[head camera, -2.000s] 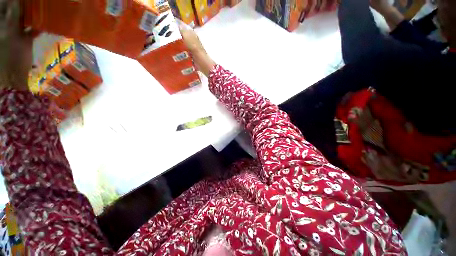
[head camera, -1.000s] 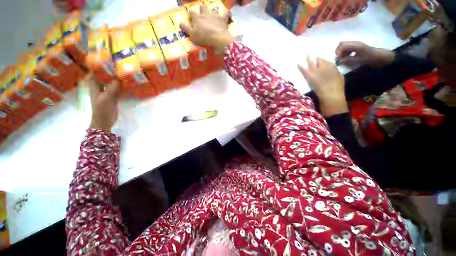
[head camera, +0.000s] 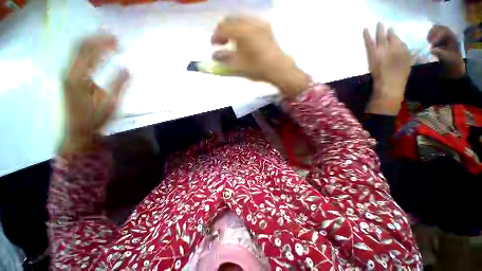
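A flat yellow-green and dark sticker strip (head camera: 203, 67) lies on the white tabletop near the middle. My right hand (head camera: 251, 50) is over its right end, fingers curled and blurred. Whether the fingers touch the strip or hold anything small cannot be told. My left hand (head camera: 95, 84) is at the left above the tabletop, thumb and fingers apart, blurred, with nothing visible in it. Orange cartons (head camera: 121, 2) show only as a thin strip at the top edge.
The white table (head camera: 158, 90) has a dark front edge. A loose white sheet corner (head camera: 253, 107) hangs at that edge. At the right, a coworker's two hands (head camera: 390, 63) are over the table, with black sleeves and a red patterned cloth below.
Both my hands have left the orange cartons and come back nearer to me, the right one over the strip. The view has tilted down, so the carton row is almost out of the picture.
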